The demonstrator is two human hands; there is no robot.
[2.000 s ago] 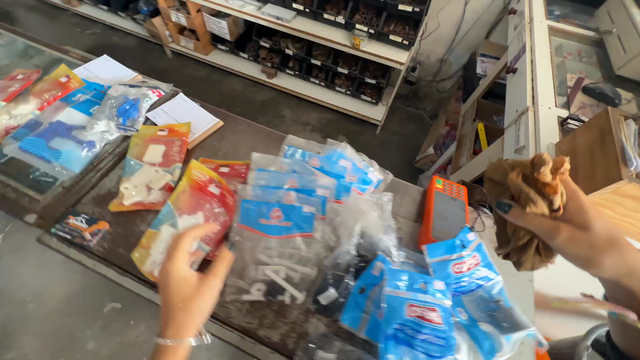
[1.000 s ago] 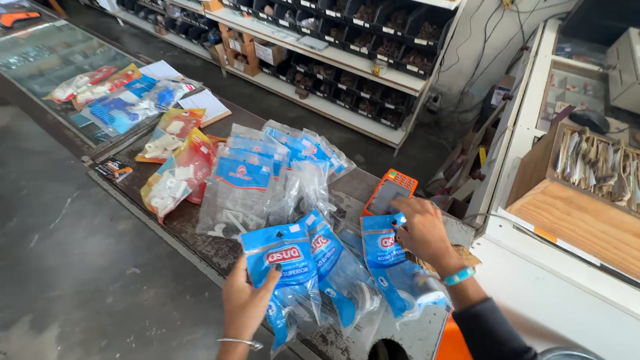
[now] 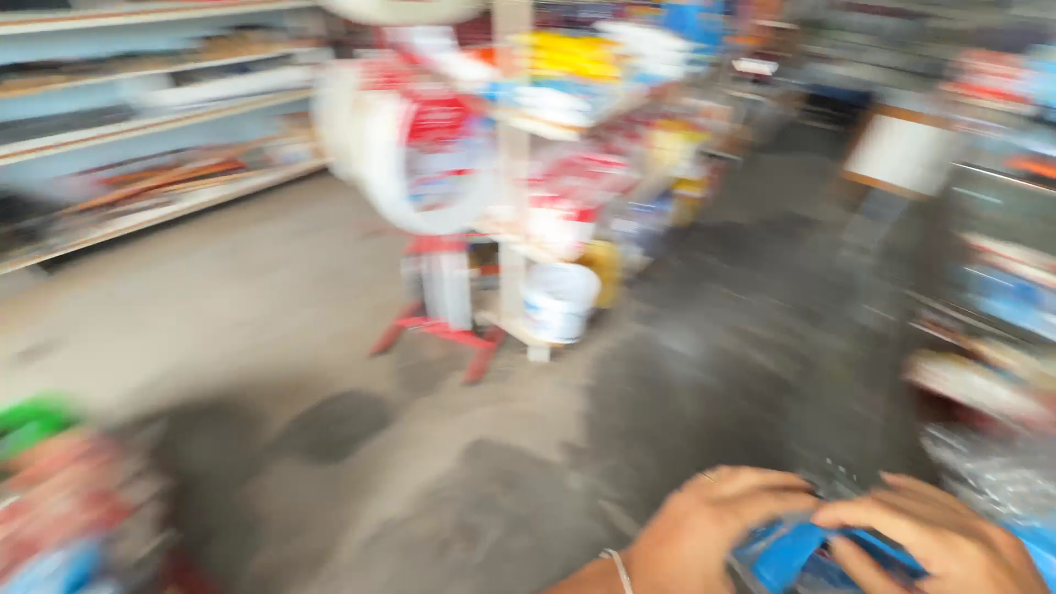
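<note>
Both hands are together at the bottom right of the head view, around a blue and clear plastic packet [image 3: 788, 554]. My left hand [image 3: 714, 528], with a thin bracelet at the wrist, grips the packet's left side. My right hand [image 3: 932, 528] has its fingers curled over the packet's top and right side. The packet's lower part is cut off by the frame edge. Beside my right hand, clear plastic packaging [image 3: 982, 470] shows at the right edge. The whole view is blurred.
Long wall shelves [image 3: 165, 194] stand at the left. A post shelf unit holds colourful packs, with a white bucket [image 3: 561, 301] low down and a red-footed stand [image 3: 441, 330] beside it. Glass display shelves [image 3: 990, 280] line the right. Blurred goods [image 3: 66, 511] fill the lower left.
The view has swung widely from the counter to the shop floor. My hands, apart in the frame one second ago, are now close together on one blue packet.
</note>
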